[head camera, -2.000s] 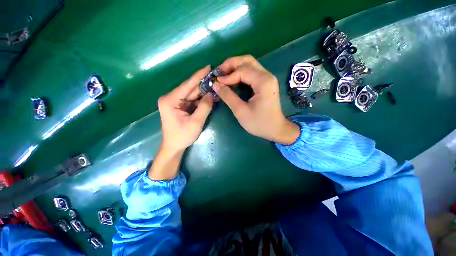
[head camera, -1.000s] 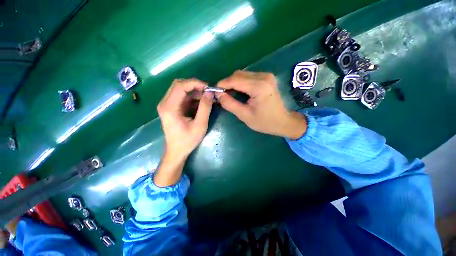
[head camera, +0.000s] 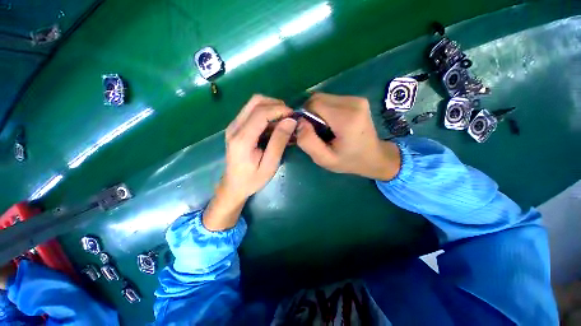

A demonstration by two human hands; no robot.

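My left hand [head camera: 255, 145] and my right hand [head camera: 344, 134] meet at the middle of the view, over the near edge of the green belt. Between their fingertips they hold one small camera unit [head camera: 312, 117], seen nearly edge-on as a thin bright rim with a dark side. The fingers hide most of it. Several camera units lie in a pile at the right, among them one with a silver-white face and dark round centre [head camera: 401, 94], beside my right forearm.
The glossy green belt [head camera: 267, 70] carries spaced units, one [head camera: 208, 62] beyond my left hand, another [head camera: 113, 90] farther left. A grey guide rail [head camera: 64, 219] enters from the left, over a red tray [head camera: 56, 258]. Several units [head camera: 109, 272] lie lower left. A neighbour's blue sleeve [head camera: 57, 296] shows.
The units on the belt have moved right and up. The held unit has turned from face showing to edge-on, and my hands have shifted slightly right in view.
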